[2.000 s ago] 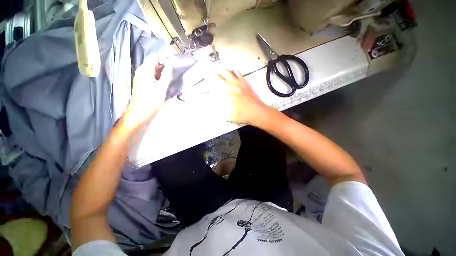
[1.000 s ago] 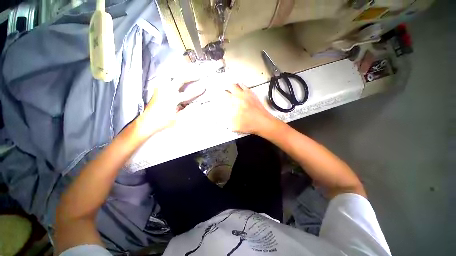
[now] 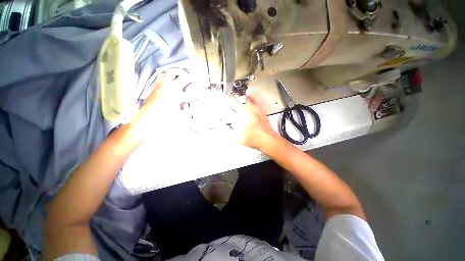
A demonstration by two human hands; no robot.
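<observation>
Grey-blue garment fabric (image 3: 46, 102) lies heaped at the left, and its part under the lamp is washed out to white. The presser foot and needle area (image 3: 238, 87) is in the bright spot under the machine head. My left hand (image 3: 162, 99) is left of the needle on the overexposed cloth; its fingers are blurred by glare. My right hand (image 3: 250, 120) lies close to the right of and below the needle, fingertips near the foot. Glare hides whether either hand pinches the cloth.
The beige sewing machine (image 3: 301, 35) spans the top right. Black-handled scissors (image 3: 300, 122) lie on the white table edge (image 3: 341, 120), right of my right hand. A cream lamp (image 3: 116, 79) hangs at the left. Small items (image 3: 385, 104) sit at the table's right end.
The view has shifted, showing more of the machine head. My left hand has moved slightly up and left relative to the needle; my right hand is nearer the foot.
</observation>
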